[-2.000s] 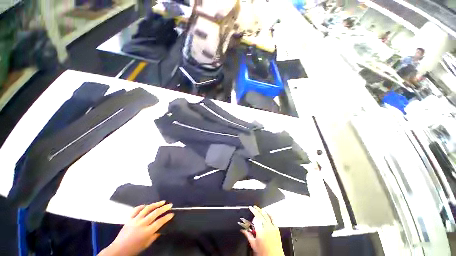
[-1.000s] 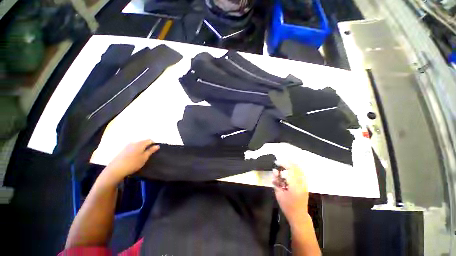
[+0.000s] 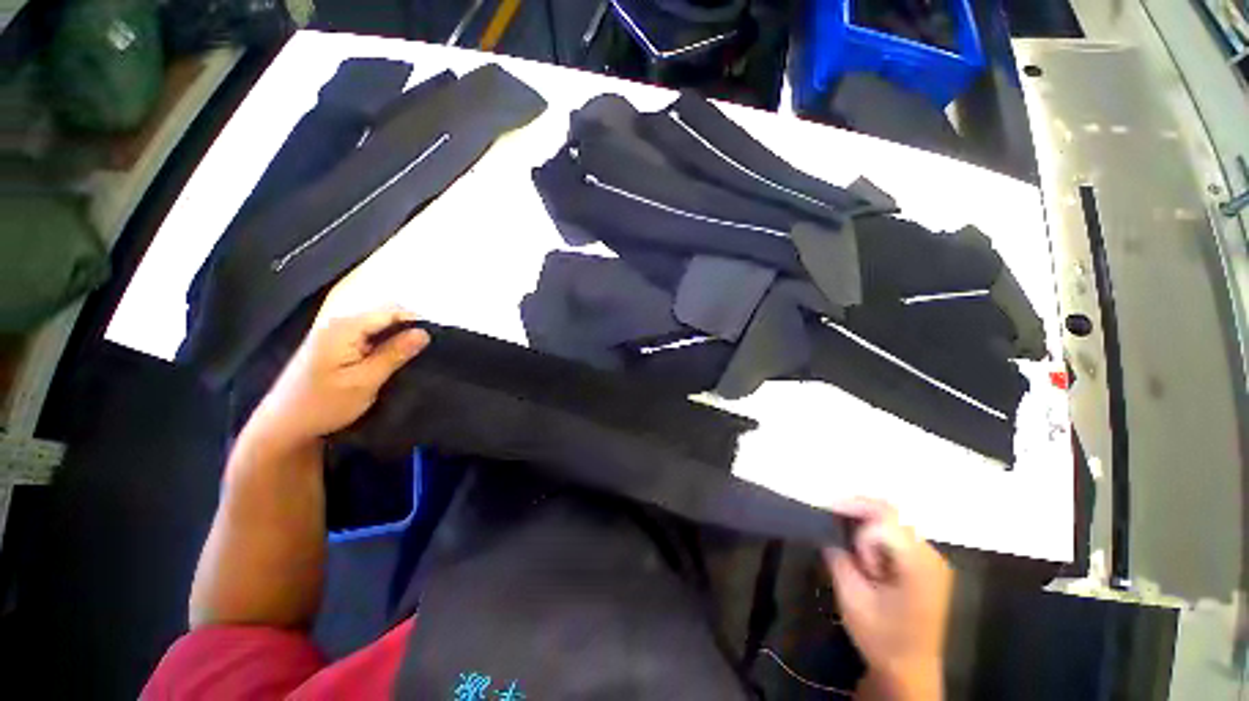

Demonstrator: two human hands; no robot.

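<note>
A long dark cloth panel (image 3: pixel 575 431) is stretched between my two hands along the table's front edge, slanting down to the right. No zip line shows on it. My left hand (image 3: pixel 349 370) pinches its left end, thumb on top. My right hand (image 3: pixel 888 582) grips its right end low at the table edge; the fingers are blurred, and whether a tool is in the fist cannot be told. A pile of dark panels with pale zip lines (image 3: pixel 712 206) lies just beyond the held panel.
Separate dark panels (image 3: pixel 370 185) lie at the left of the white table (image 3: pixel 452 281). A blue bin (image 3: pixel 897 55) stands beyond the table, and part of a blue basket (image 3: pixel 415 500) shows below its front edge. A metal-edged bench (image 3: pixel 1164 342) runs along the right.
The zip line seen along the held panel's upper edge two seconds ago no longer shows. The panel is now pulled long, and my right hand has moved right and down with its end. The view has shifted.
</note>
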